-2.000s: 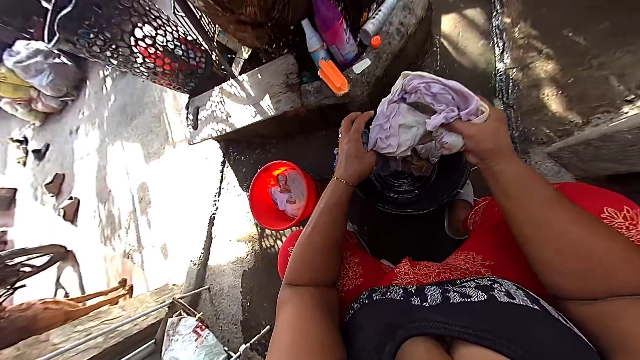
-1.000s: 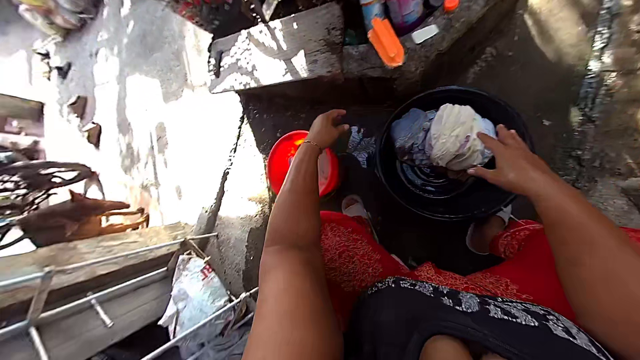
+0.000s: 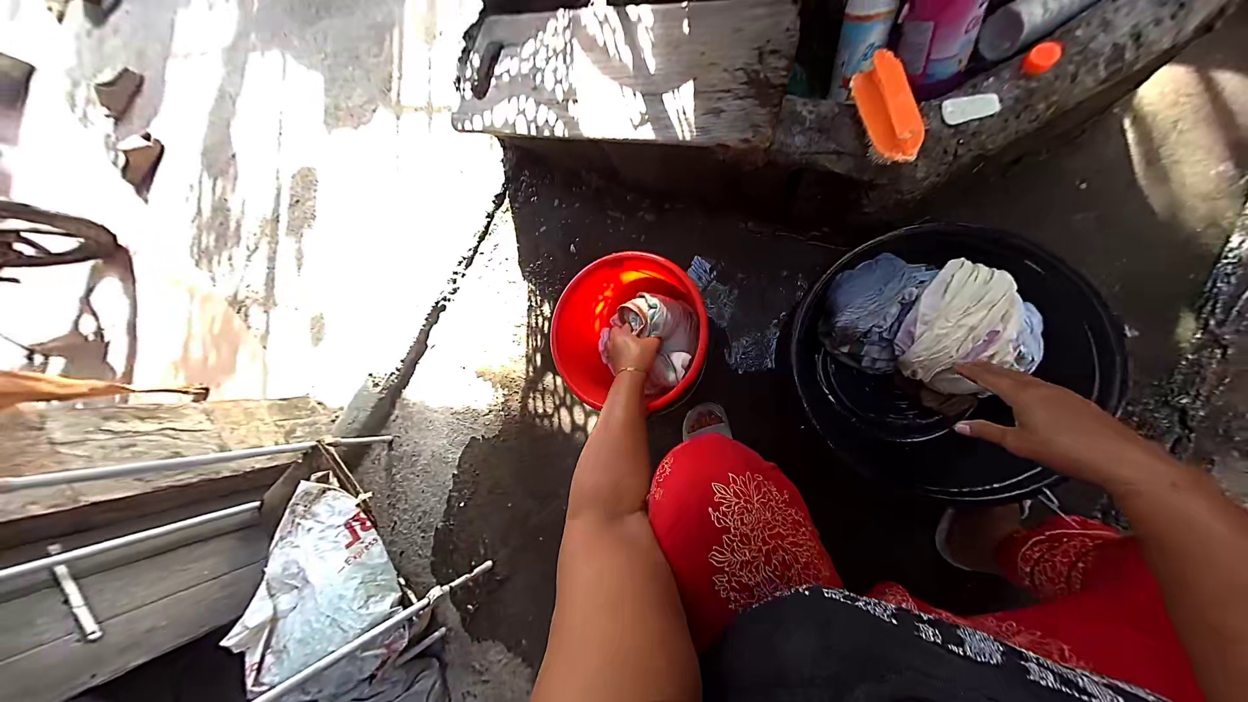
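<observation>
My left hand (image 3: 632, 351) reaches into a red plastic bucket (image 3: 577, 353), its fingers closed on a light patterned cloth (image 3: 665, 322) bunched inside. To the right, my right hand (image 3: 1043, 414) hovers over a wide black basin (image 3: 1092, 336), fingers apart, its fingertips beside a cream-white bunched cloth (image 3: 965, 317). Blue-grey cloths (image 3: 875, 302) lie against the cream one in the basin. Whether my right fingertips touch the cloth is hard to tell.
An orange scrub brush (image 3: 889, 107) lies on a concrete ledge (image 3: 838, 146) beside plastic bottles (image 3: 941, 39) and an orange cap (image 3: 1042, 58). A wooden board (image 3: 721, 73) adjoins it. A white plastic sack (image 3: 327, 565) and metal rods (image 3: 380, 629) stand at lower left.
Two seconds ago both hands held a light purple-white cloth above the black basin. The cloth was let go; my left hand has moved left into the red bucket and taken hold of cloth there.
</observation>
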